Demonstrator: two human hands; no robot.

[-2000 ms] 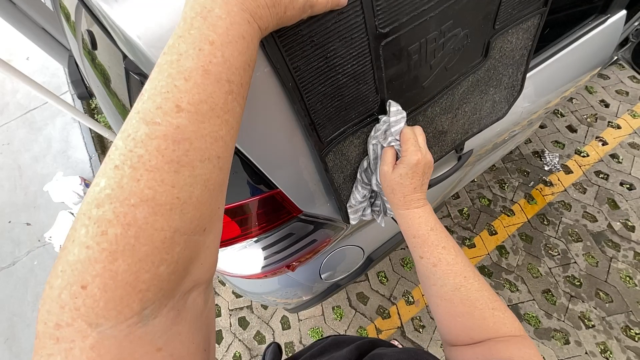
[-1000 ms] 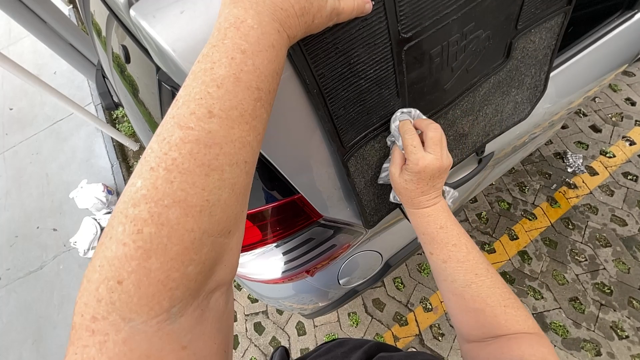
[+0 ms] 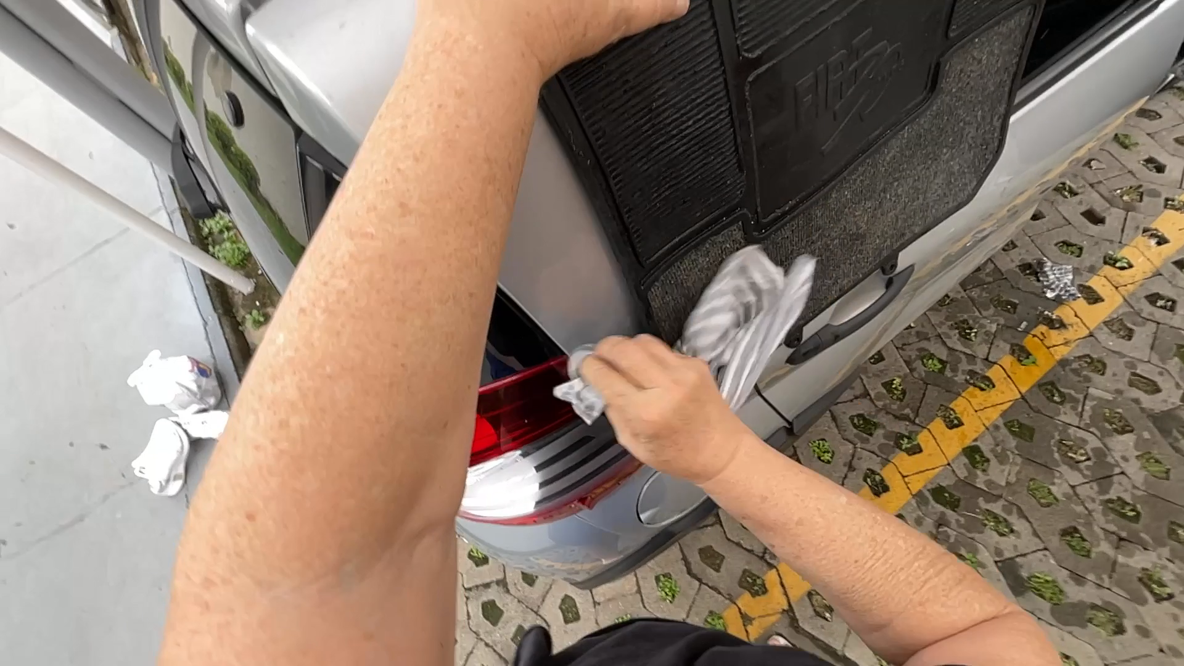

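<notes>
A black rubber car floor mat (image 3: pixel 832 120) with dark carpeted parts and raised lettering lies against the rear side of a silver car (image 3: pixel 564 240). My left hand (image 3: pixel 592 28) is at the mat's upper left edge, cut off by the top of the view; its grip is mostly out of sight. In my right hand (image 3: pixel 657 398) is a grey and white striped cloth (image 3: pixel 740 314), bunched in the fist, one end spread over the mat's lower corner and a smaller end near the red tail light (image 3: pixel 523 407).
White crumpled cloths (image 3: pixel 176 384) lie on the pale pavement at left, near a slanting pole (image 3: pixel 120 208). A door handle (image 3: pixel 856 319) is just below the mat. Right of the car are paving stones with a yellow line (image 3: pixel 990 398) and a crumpled scrap (image 3: pixel 1057 279).
My right hand has moved off the mat's carpeted lower part, down and left toward the tail light, with the cloth still in it. My left hand stays at the mat's upper edge.
</notes>
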